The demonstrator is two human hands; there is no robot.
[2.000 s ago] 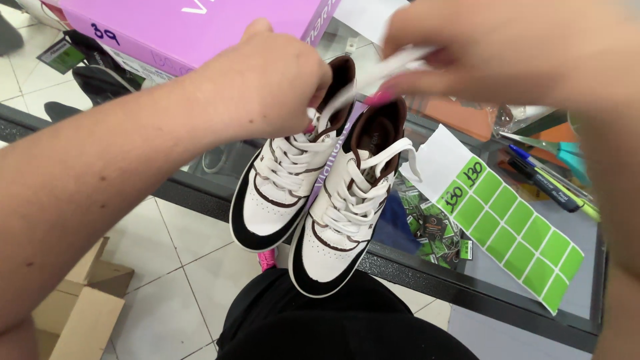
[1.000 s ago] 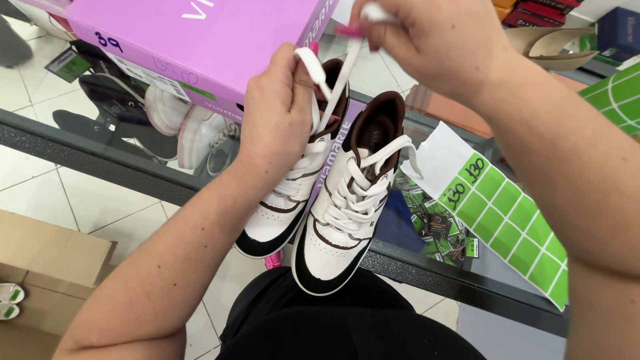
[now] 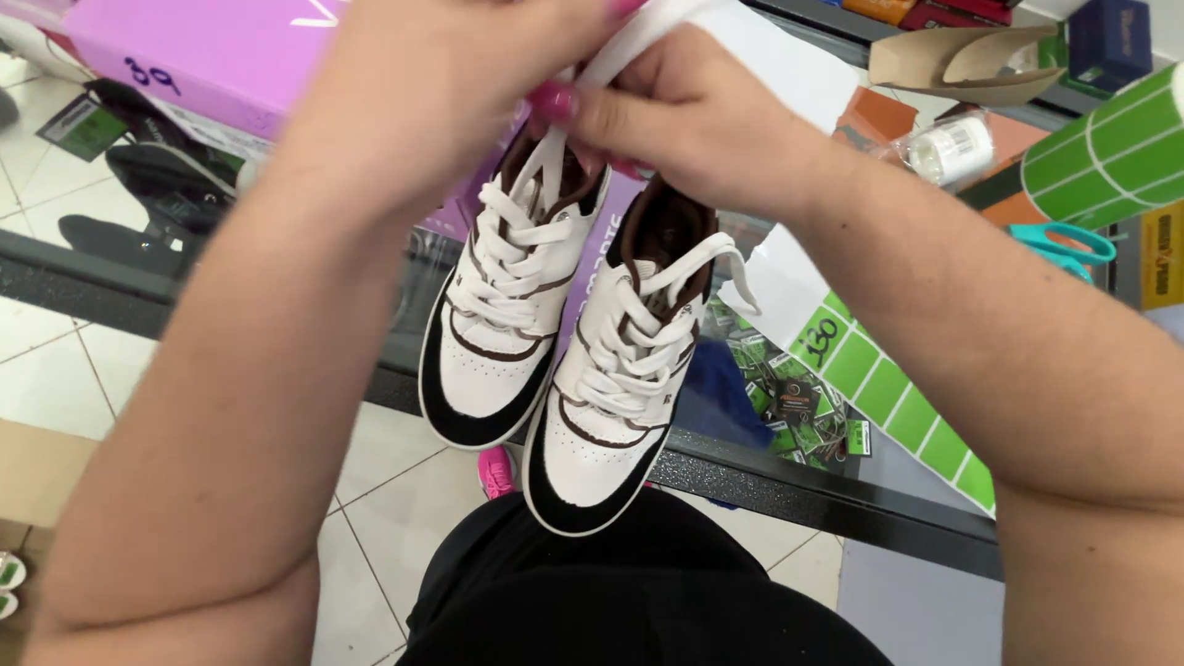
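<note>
Two white sneakers with black toe trim and brown lining stand side by side, toes toward me: the left sneaker [image 3: 490, 333] and the right sneaker [image 3: 615, 398]. White laces run crossed through both. Above the left sneaker's opening, my left hand [image 3: 462, 74] and my right hand [image 3: 680, 116] meet, both closed on that sneaker's white shoelace [image 3: 638, 42]. My left fingertips are partly out of view at the top edge. The right sneaker's lace end [image 3: 726, 264] hangs loose over its collar.
The sneakers rest at a glass counter's dark edge [image 3: 795, 490]. A purple shoebox [image 3: 213, 55] lies at the upper left. Green label sheet [image 3: 888, 398], teal scissors [image 3: 1064, 245], a label roll [image 3: 1110, 153] and a clear tape roll [image 3: 948, 148] are on the right. Small tags show beneath the glass.
My hands, apart a second ago with a lace end in each, have come together over the left sneaker. The view has moved closer to the sneakers.
</note>
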